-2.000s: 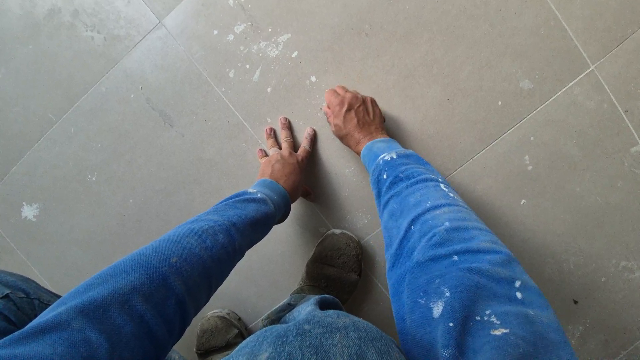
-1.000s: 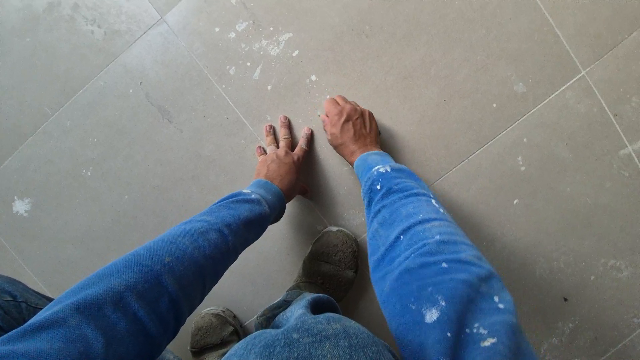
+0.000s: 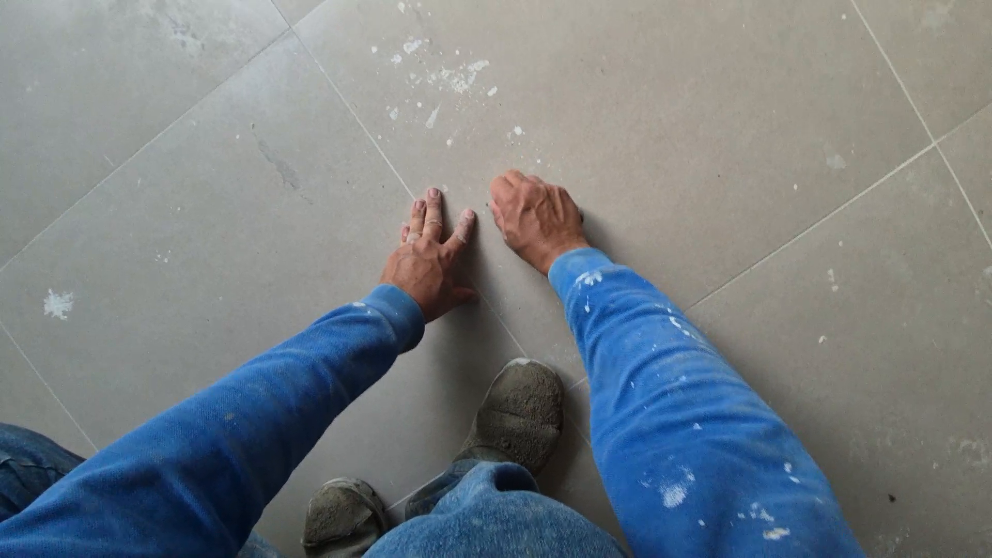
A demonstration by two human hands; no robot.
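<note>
My left hand (image 3: 426,260) rests on the grey floor tile (image 3: 310,155) with its fingers spread, beside a tile joint, and holds nothing. To its right, my right hand (image 3: 536,217) is curled with its knuckles up, close to the tile. A small dark bit shows at the wrist side of that hand, but its palm is hidden, so whether it grips something cannot be told. White paint-like splatters (image 3: 457,77) mark the tile beyond both hands.
A dusty shoe (image 3: 519,415) stands just below my hands, and another shoe (image 3: 341,515) is at the lower left. My knee in blue jeans (image 3: 496,523) is at the bottom edge. A white spot (image 3: 58,304) marks the tile at far left.
My right hand has shifted slightly toward me since the earliest frame. My left hand stays spread on the tile in much the same place.
</note>
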